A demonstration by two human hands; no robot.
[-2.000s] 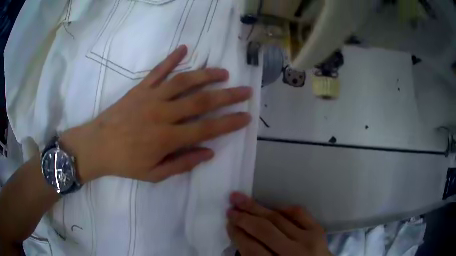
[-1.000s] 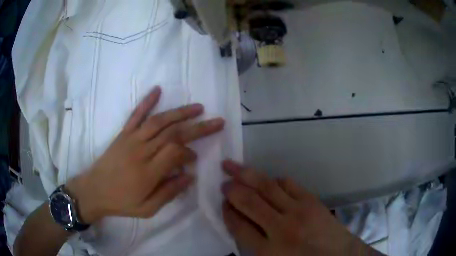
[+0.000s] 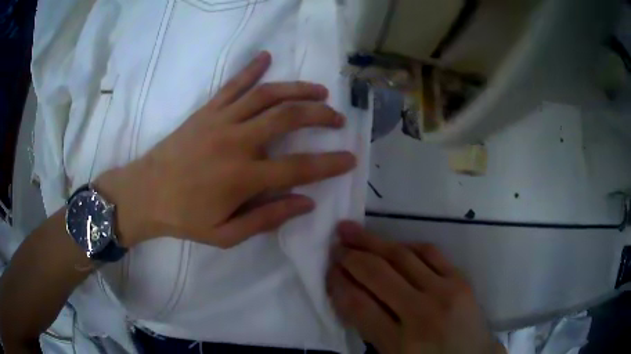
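A white jacket body (image 3: 156,276) with double rows of dark stitching lies flat across the left of the view. Its plain front placket (image 3: 353,173) runs along the right edge, up to the presser foot (image 3: 359,93). My left hand (image 3: 235,159), with a watch at the wrist, lies flat on the cloth with fingers spread, fingertips near the placket. My right hand (image 3: 408,290) pinches the placket edge lower down, at the bottom of the view. The needle is too blurred to make out.
The cream machine head (image 3: 546,62) fills the upper right. A small cream ribbed knob (image 3: 468,160) sits below it. The machine bed (image 3: 443,249) has a dark seam line and dark specks. White pieces (image 3: 553,335) hang beyond its lower right edge.
The jacket has moved up under the machine head; the pointed flap stitching has left view and the lower hem now shows. My left hand slid back, then forward again. My right hand still holds the edge.
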